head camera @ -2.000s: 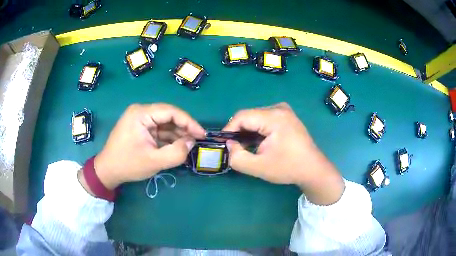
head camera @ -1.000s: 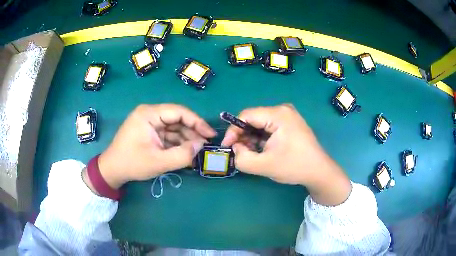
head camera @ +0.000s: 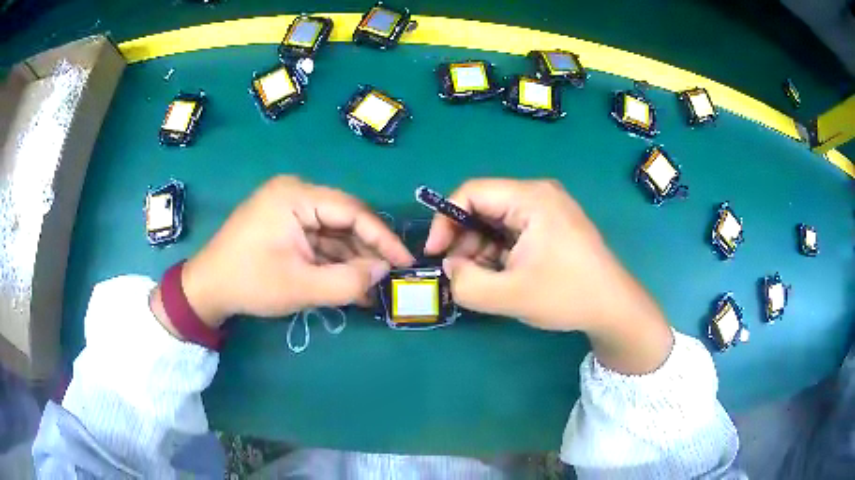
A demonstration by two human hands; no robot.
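A smartwatch unit [head camera: 415, 300] with a black frame and a pale square edged in yellow-orange is between my hands. My left hand [head camera: 291, 253] holds its left side with thumb and fingers. My right hand [head camera: 534, 258] has its thumb at the unit's upper right edge and also holds black tweezers [head camera: 444, 205], their blunt end with pale lettering showing above the fingers. The tweezers' tips are hidden. A pale loop of thin wire [head camera: 317, 324] shows below my left hand. What the fingertips pinch at the unit's upper edge is too small to tell.
Several similar units, one of them upper centre [head camera: 376, 113], are spread around on the green mat [head camera: 328, 394]. A cardboard tray [head camera: 92, 117] with whitish clear plastic inside stands at the left. Yellow tape [head camera: 469, 35] crosses the mat at the back.
The tweezers have turned from lying flat above the unit to pointing up and left from my right hand. Since one second ago the hands barely change; the background units have shifted up in view.
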